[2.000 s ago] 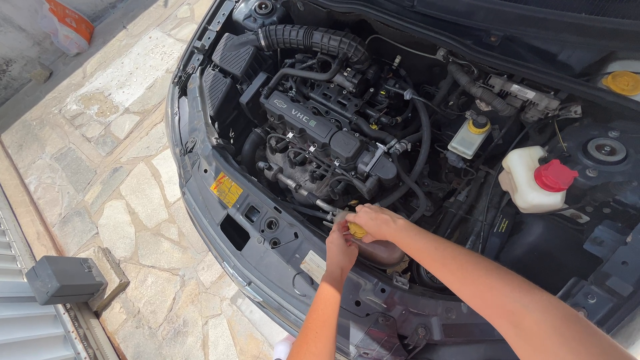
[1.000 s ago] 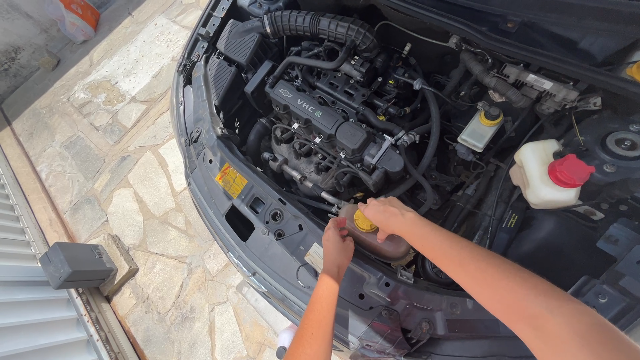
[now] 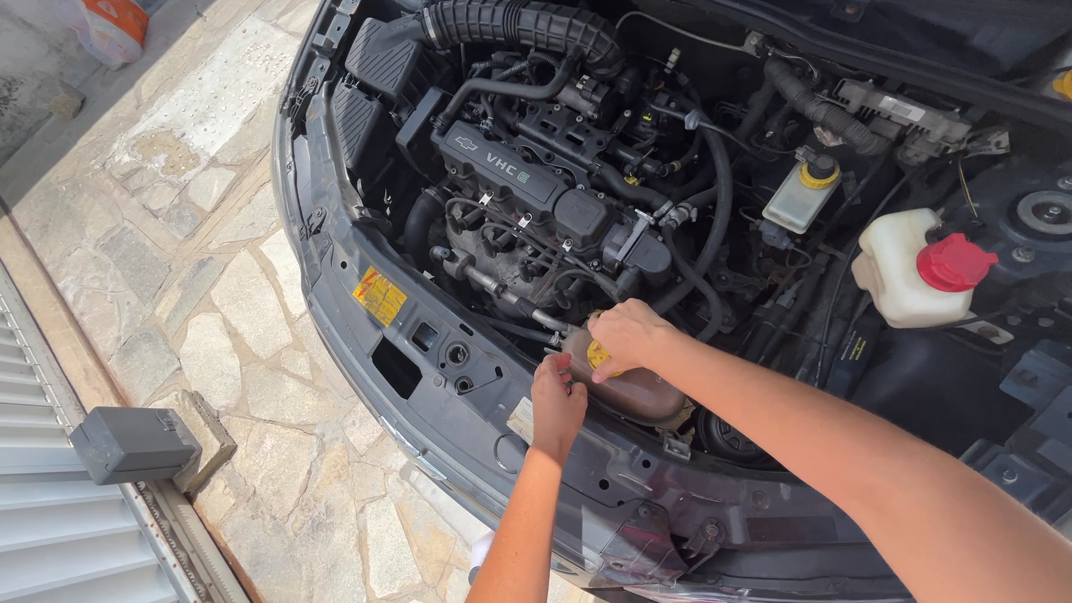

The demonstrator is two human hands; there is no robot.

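Note:
Under the raised hood of a dark car, a brownish plastic coolant expansion tank sits at the front of the engine bay. Its yellow ribbed cap is on top, partly covered by the fingers of my right hand, which are closed around it. My left hand is beside the tank's left side, over the front crossmember, with its fingers apart and bent; whether it touches the tank is not plain. The engine with its black cover lies just beyond both hands.
A white reservoir with a red cap and a brake fluid reservoir with a yellow-ringed cap stand to the right. The corrugated air hose crosses the back. On the left, a grey gate motor box sits by the stone paving.
Between two seconds and one second ago, my hands moved apart at the cap, uncovering the yellow cap and tank. My right hand now covers more of the cap than one second ago.

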